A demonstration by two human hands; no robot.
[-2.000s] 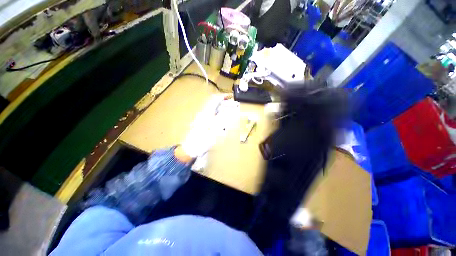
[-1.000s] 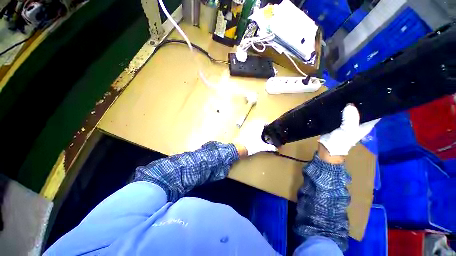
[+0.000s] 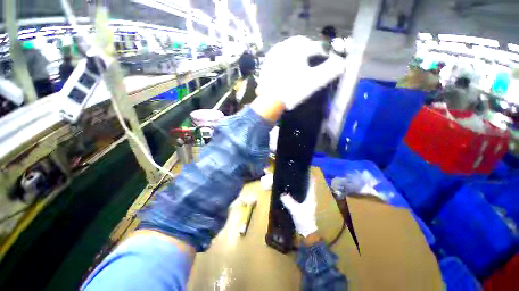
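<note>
A long black socket strip (image 3: 295, 142) stands nearly upright over the tan bench top (image 3: 227, 261), its lower end at the bench surface. My left hand (image 3: 296, 71), in a white glove, is closed around its upper end; the very top is hidden behind the glove. My right hand (image 3: 303, 209), also white-gloved, is at the strip's lower part, with its fingers against the right side. A small stick-like tool (image 3: 247, 217) lies on the bench left of the strip.
Blue crates (image 3: 367, 122) and a red crate (image 3: 455, 142) stand at the right. A brown cardboard sheet (image 3: 392, 238) covers the bench's right side. A dark pointed thing (image 3: 350, 224) is right of my right hand. The green conveyor (image 3: 85, 204) runs along the left.
The view has tilted up. The strip has swung from slanting rightward to nearly upright. My left hand has moved from its lower end to its upper end; my right hand is now low on it.
</note>
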